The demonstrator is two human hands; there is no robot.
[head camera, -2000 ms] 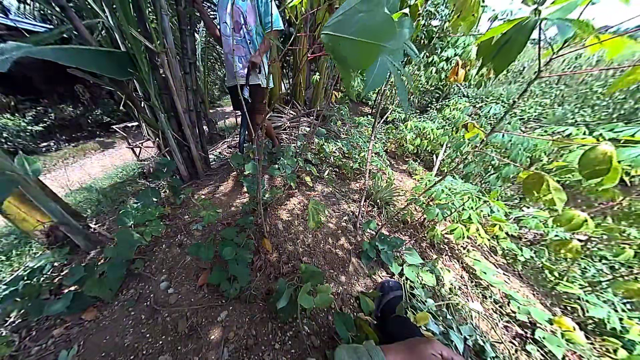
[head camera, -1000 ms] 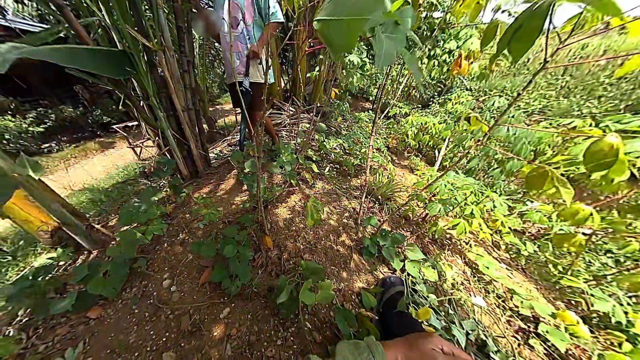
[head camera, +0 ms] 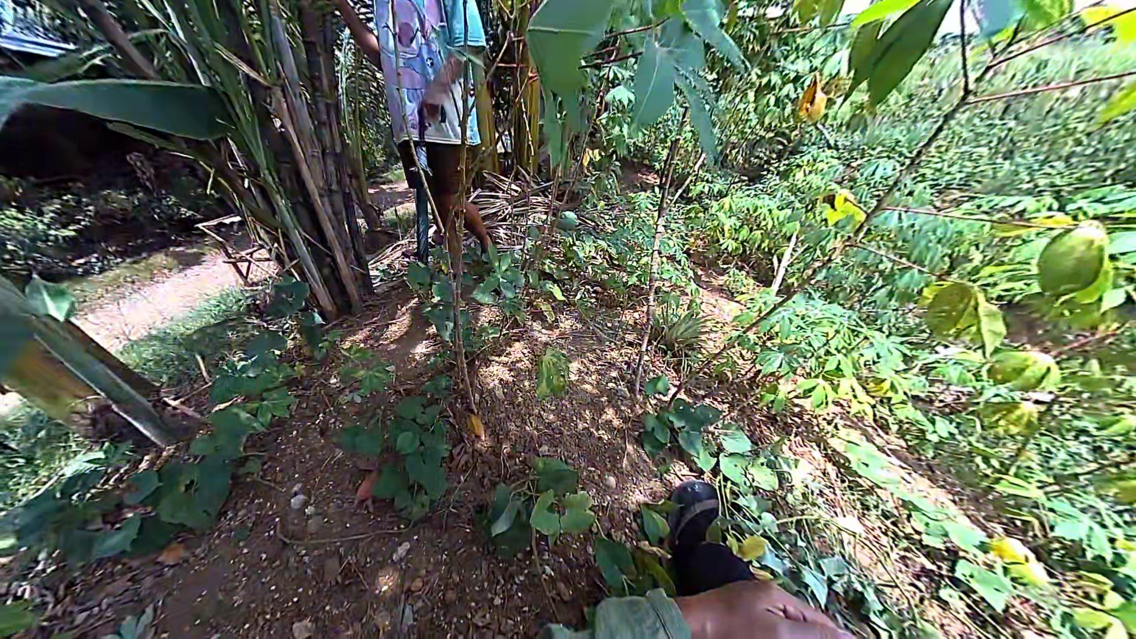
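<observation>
At the bottom edge, right of the middle, part of my right hand (head camera: 763, 611) shows beyond a green sleeve cuff (head camera: 641, 614). Its fingers are cut off by the frame, so what it holds, if anything, cannot be seen. Just above it is a dark shoe (head camera: 694, 508) on my foot, among low leafy vines (head camera: 706, 435). My left hand is out of view.
A person (head camera: 435, 80) in a patterned shirt and dark shorts stands ahead beside a bamboo clump (head camera: 315, 160). Thin stems (head camera: 655, 266) rise from the soil. Leafy branches (head camera: 923, 142) hang close at the right. A cut trunk (head camera: 98, 373) leans at the left.
The person ahead has shifted their arms a little. My right hand stays at the bottom edge, near my shoe.
</observation>
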